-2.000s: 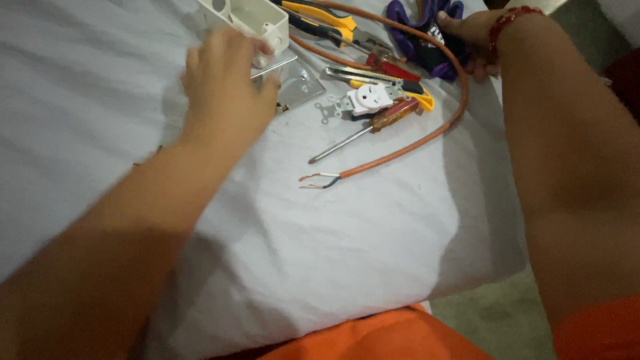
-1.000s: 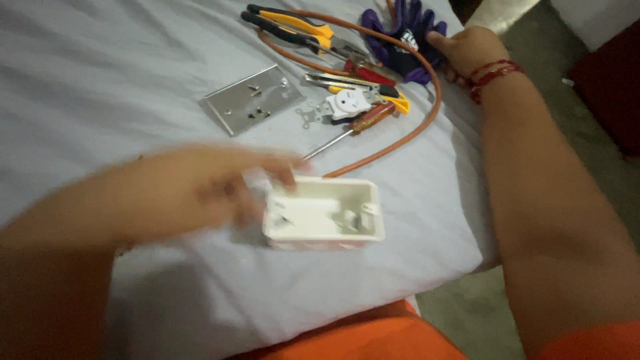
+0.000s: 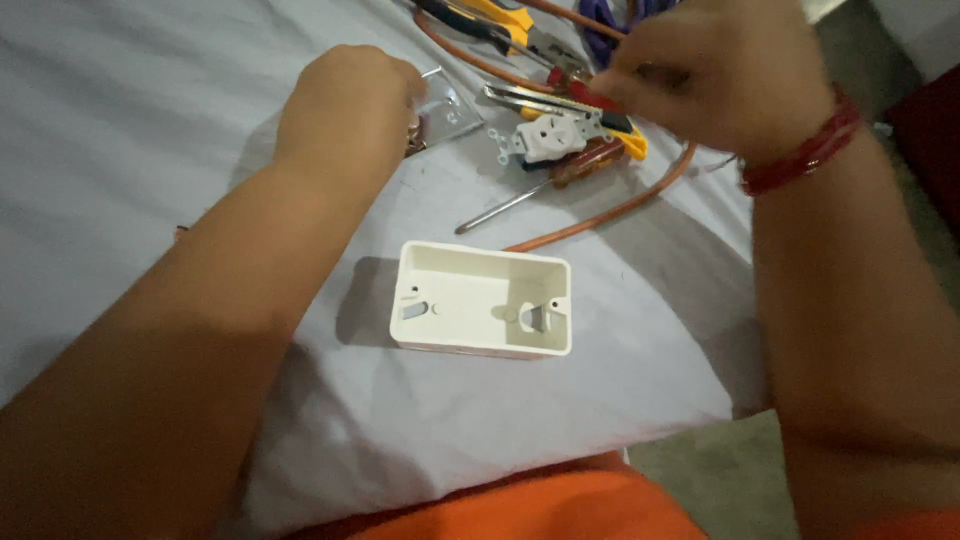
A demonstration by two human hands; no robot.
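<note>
A cream plastic electrical box [image 3: 480,300] lies with its hollow side up on the cloth, near me. My left hand [image 3: 349,105] is over the metal wall plate [image 3: 457,112], its fingertips at the plate's near side; small screws show beside them, and whether it grips anything is hidden. My right hand [image 3: 697,79], blurred, hangs over the red tool handle [image 3: 589,96], thumb and fingers close together; what it holds cannot be made out. Between the hands lie a white receptacle [image 3: 555,137], metal tweezers-like tool [image 3: 525,96] and a screwdriver [image 3: 589,161].
Yellow-and-black pliers [image 3: 480,26] lie at the top. An orange cable [image 3: 637,199] loops around the tools and runs behind the box. Purple gloves [image 3: 596,34] are partly behind my right hand. The cloth's edge [image 3: 675,431] drops toward the floor at the lower right.
My left hand has moved from beside the box to the metal plate. My right hand has left the purple glove and come over the tools. The box, at the top two seconds ago, now lies nearer me.
</note>
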